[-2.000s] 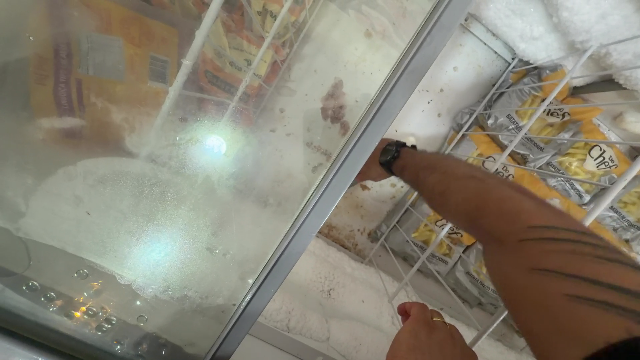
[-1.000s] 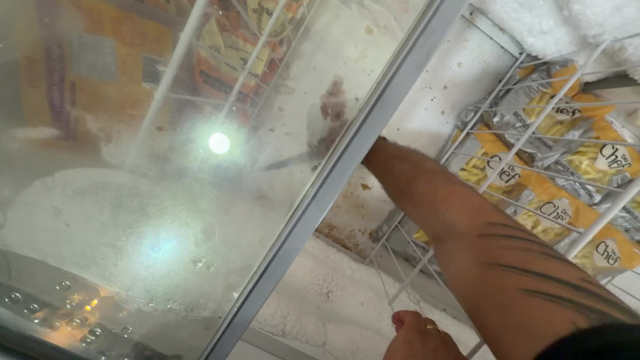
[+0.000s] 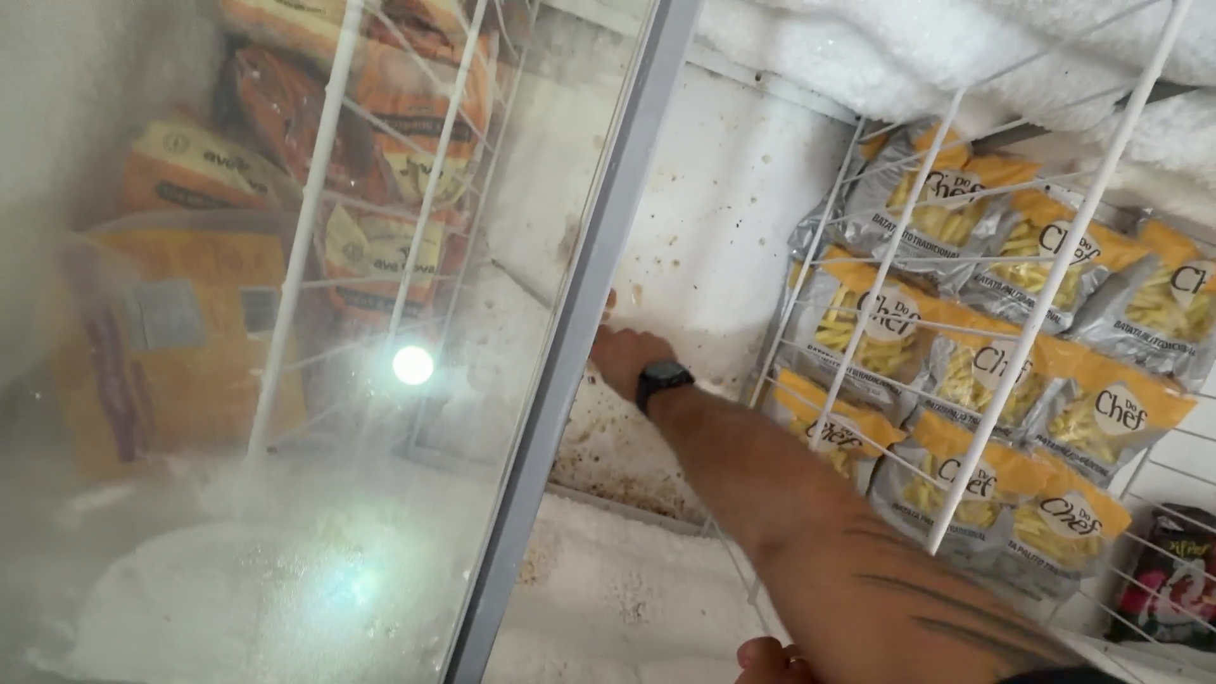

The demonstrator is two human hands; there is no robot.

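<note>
My right hand (image 3: 632, 361), with a black watch on its wrist, is closed beside the stained white inner wall (image 3: 703, 237) of a freezer. A thin, dark, blade-like tool (image 3: 520, 284) runs from it to the left, seen through the fogged glass door (image 3: 380, 513); the door's grey frame hides part of the fingers and the handle. Only some fingers of my left hand (image 3: 774, 662) show at the bottom edge, beneath my right forearm and near the wire divider; whether they grip it is hidden.
White wire dividers (image 3: 1012, 370) hold back several bags of frozen potato sticks (image 3: 988, 366) at the right. Thick frost (image 3: 807, 47) lines the top, and more lies on the floor (image 3: 608, 579). Behind the glass are orange packages (image 3: 418, 123) and a yellow-orange box (image 3: 209, 380). A dark package (image 3: 1168, 579) sits lower right.
The view has shifted. My right hand, behind the door glass one second ago, is back at the right of the door frame. My left hand now shows less at the bottom edge.
</note>
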